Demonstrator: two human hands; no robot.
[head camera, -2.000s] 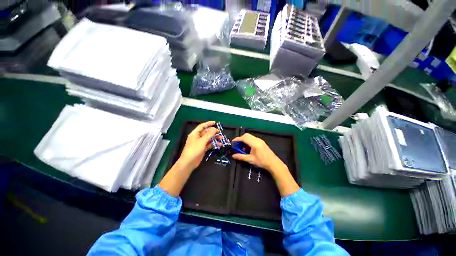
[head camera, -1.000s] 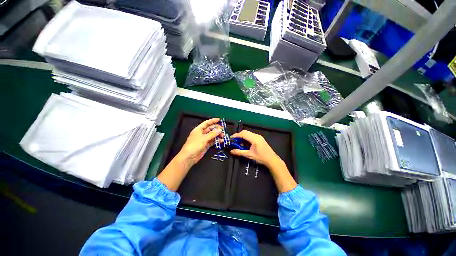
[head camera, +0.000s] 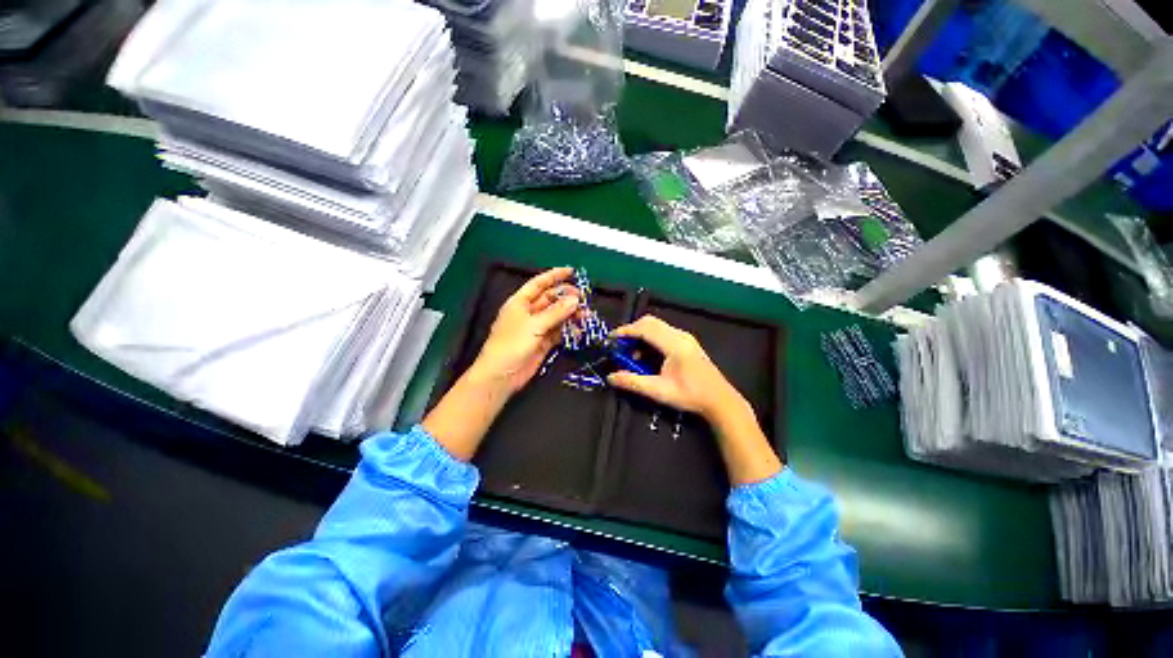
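Observation:
My left hand (head camera: 527, 332) holds a small bluish ladder-like runner (head camera: 585, 329) upright above the divider of the dark work tray (head camera: 543, 460). My right hand (head camera: 675, 369) is closed around the blue-handled cutter (head camera: 627, 354), its tip close to the runner's lower right side; the fingers partly hide it. Small bluish-white parts (head camera: 583, 379) lie on the tray below the runner. Thin pale offcuts (head camera: 677, 424) lie in the right half of the tray, partly under my right hand.
White wrapped stacks (head camera: 245, 328) stand left. Spare runners (head camera: 858, 365) lie right of the tray, beside stacked grey panels (head camera: 1093, 373). Beyond the pale rail are a bag of small parts (head camera: 563, 152) and crinkled clear bags (head camera: 785, 212). A grey post (head camera: 1016, 174) slants at right.
The view has shifted, so the surroundings sit slightly higher and further right. Both hands keep their grips near each other; the runner's tilt has changed slightly.

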